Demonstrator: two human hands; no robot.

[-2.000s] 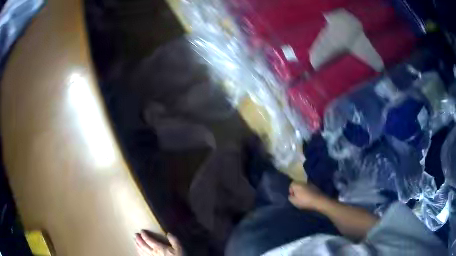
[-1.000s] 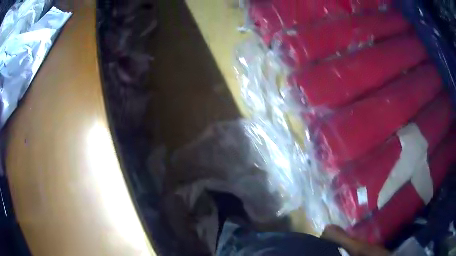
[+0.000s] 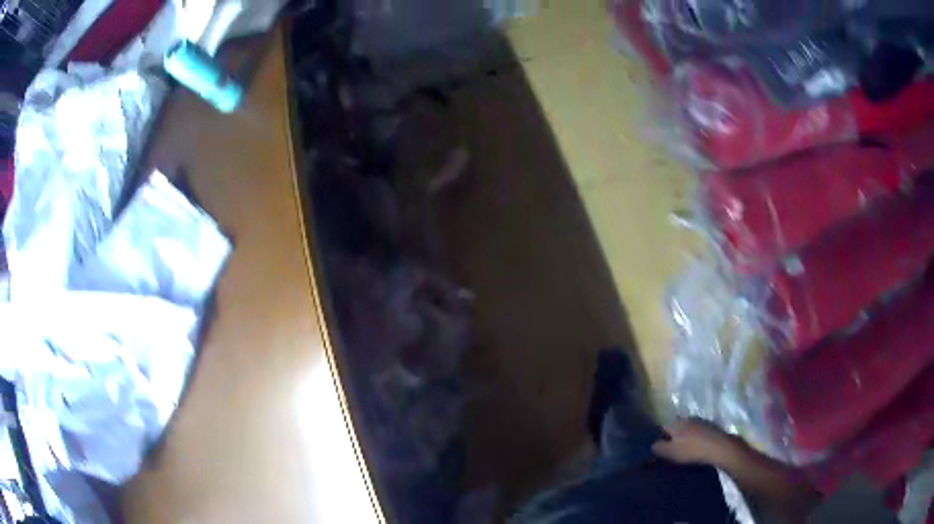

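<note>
My right hand (image 3: 696,442) hangs low at the bottom right, beside my dark trouser leg, with the fingers curled. It is blurred, and I cannot tell whether it holds anything. My left hand is out of the picture. The brown table (image 3: 251,338) runs up the left side. A turquoise cylinder (image 3: 203,76) lies on it near the far end. Crumpled white sheets (image 3: 113,358) lie along its left part.
Red rolls (image 3: 850,225) in clear plastic wrap (image 3: 714,338) are stacked on the right. The tan floor (image 3: 584,113) runs between them and the table, partly in shadow. Dark scraps (image 3: 410,307) lie along the table's edge. Dark wrapped bundles (image 3: 799,51) are at the top right.
The view has moved forward along the table. The turquoise cylinder and more white sheets have come into view. My left hand, on the table edge two seconds ago, is out of view.
</note>
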